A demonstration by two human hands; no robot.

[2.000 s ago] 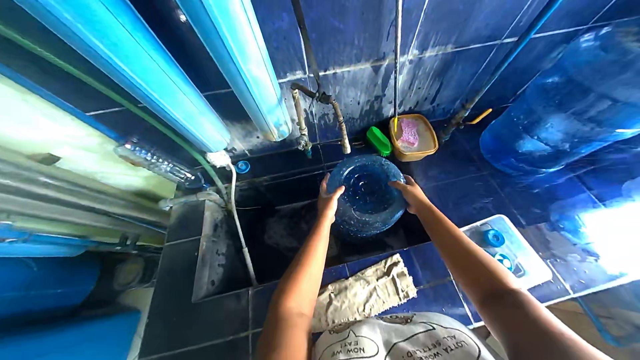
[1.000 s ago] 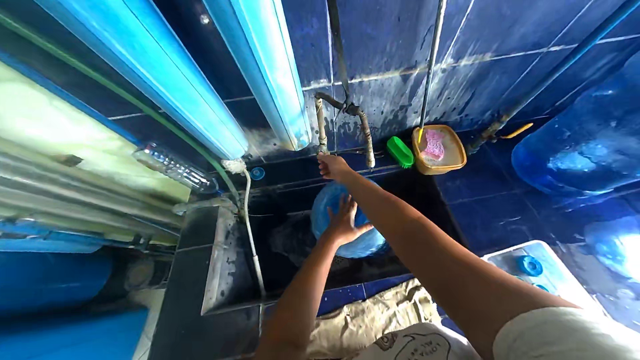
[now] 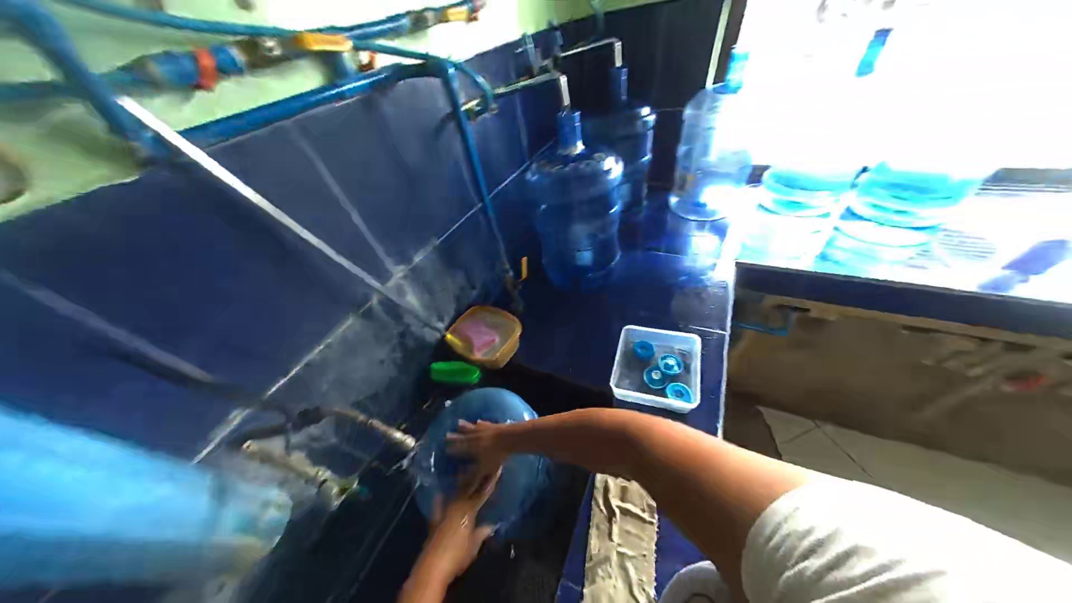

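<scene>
A round blue translucent plastic water jug stands in the dark tiled sink, beside the end of a worn water pipe. My left hand lies on the jug's near side with its fingers spread. My right hand rests on the jug's upper part, its fingers spread and slightly blurred. The two hands are close together, and neither visibly grips the jug. Just behind the jug lie a green brush and a yellow tub with a pink cloth or sponge in it.
A white plastic container with several blue caps is on the counter to the right. A folded beige cloth lies over the sink's near edge. Large blue water jugs stand farther back under taps. Blue pipes run along the tiled wall.
My right hand has moved from the pipe fitting by the wall onto the jug. Two seconds ago both hands held the jug's sides. The view has swung strongly to the right.
</scene>
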